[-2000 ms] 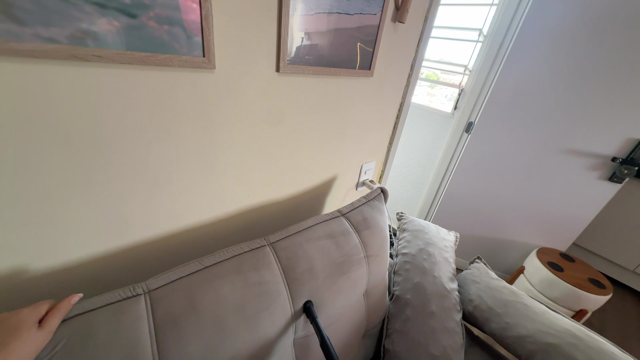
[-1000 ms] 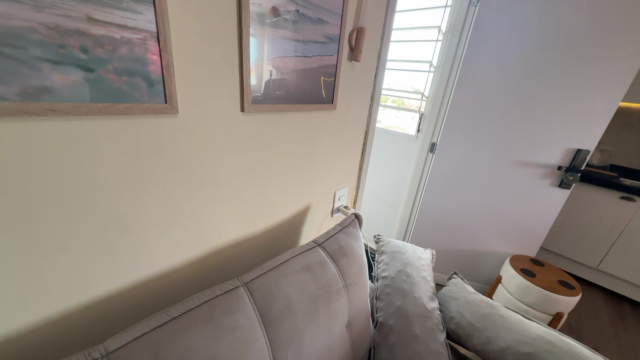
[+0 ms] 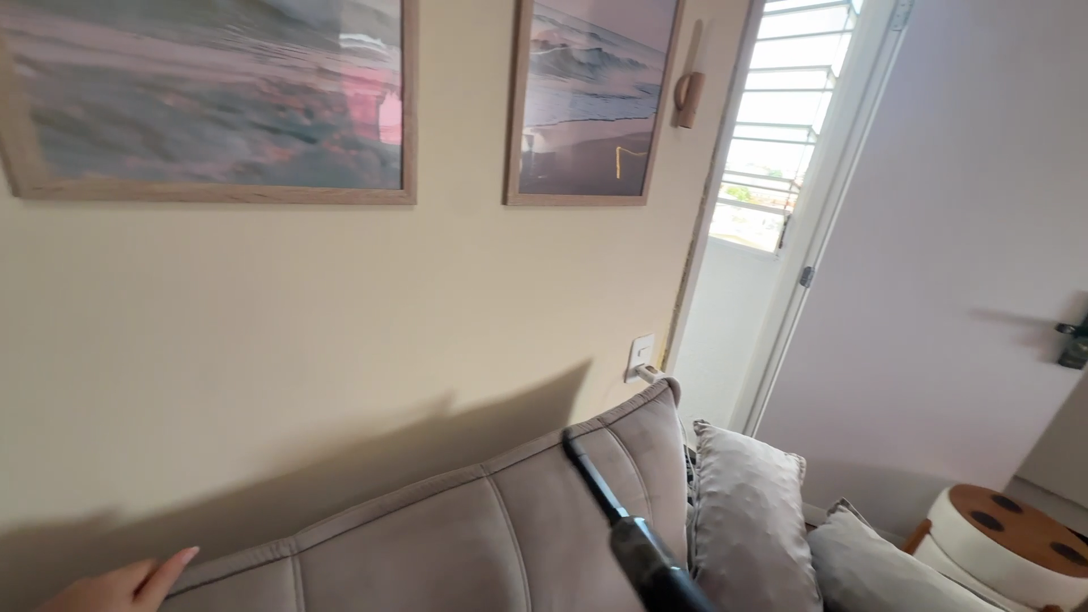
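My left hand [image 3: 127, 586] is at the lower left, its fingers at the top edge of a grey upholstered sofa backrest [image 3: 408, 544]. Only part of that hand shows; whether it grips the backrest cannot be told. A black tool with a slim nozzle-like tip [image 3: 650, 557] reaches up from the bottom edge, its end over the top seam of the backrest. What holds this tool is out of view, and my right hand does not show.
Two grey cushions [image 3: 748, 510] lie right of the backrest. Beyond them stands a round white stool with a brown top [image 3: 1011, 531]. Framed pictures [image 3: 212, 194] hang above, and a plug sits in a wall outlet [image 3: 639, 359]. A door [image 3: 943, 255] is at the right.
The black tool, out of view one second ago, is back in view and reaches the backrest's top edge. My left hand, also unseen then, shows again at the lower left.
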